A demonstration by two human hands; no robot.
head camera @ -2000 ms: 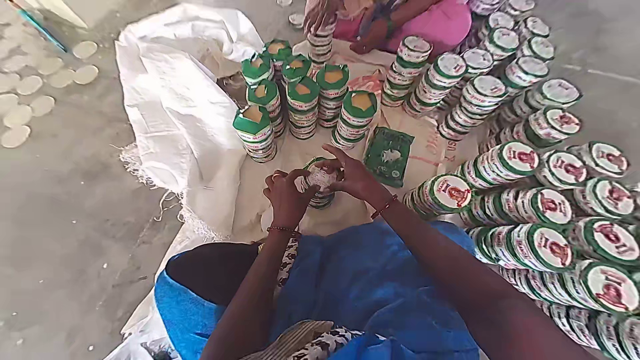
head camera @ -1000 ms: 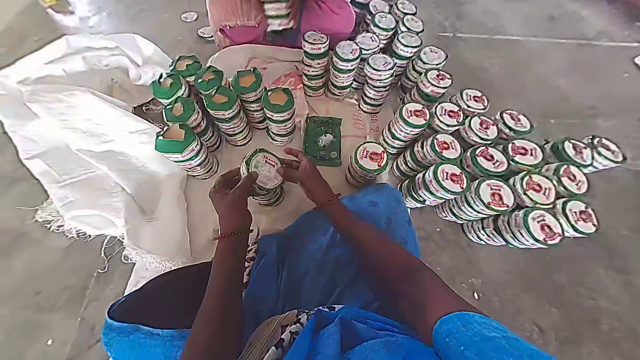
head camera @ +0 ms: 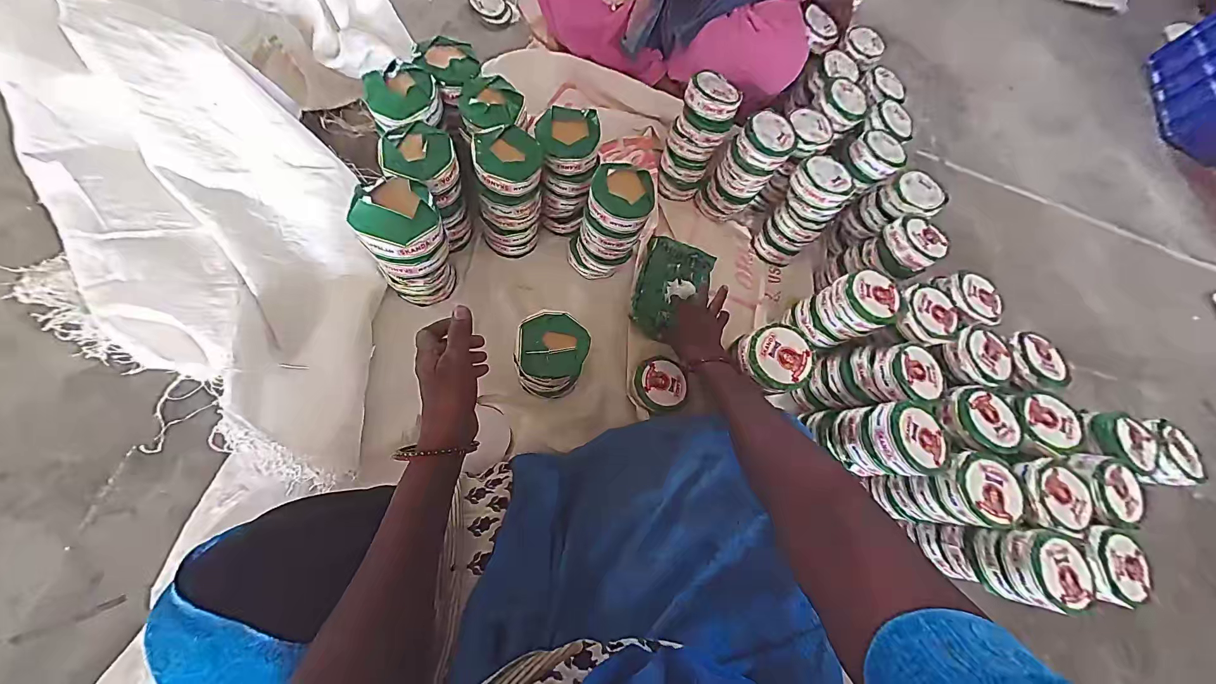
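Observation:
My left hand (head camera: 450, 366) is raised with its fingers apart and nothing in it, just left of a short stack of round packs (head camera: 553, 353) topped by a folded green wrapper. My right hand (head camera: 698, 323) reaches down to the lower right edge of a stack of green printed wrappers (head camera: 673, 275); its fingertips lie over the wrappers, and whether they pinch one is hidden. Below that hand stands a small round pack (head camera: 661, 383) with a white and red printed face. Stacks with folded green tops (head camera: 508, 157) stand behind the short stack.
Many stacks of round printed packs (head camera: 893, 437) spread over the right side. A crumpled white woven sheet (head camera: 180, 237) lies at the left. Another person's pink-clad legs (head camera: 741, 47) are at the top. A blue crate (head camera: 1187, 95) stands at the far right.
Both hands have come away from the short stack; its top now shows a folded green wrapper. My right hand has moved onto the green wrappers.

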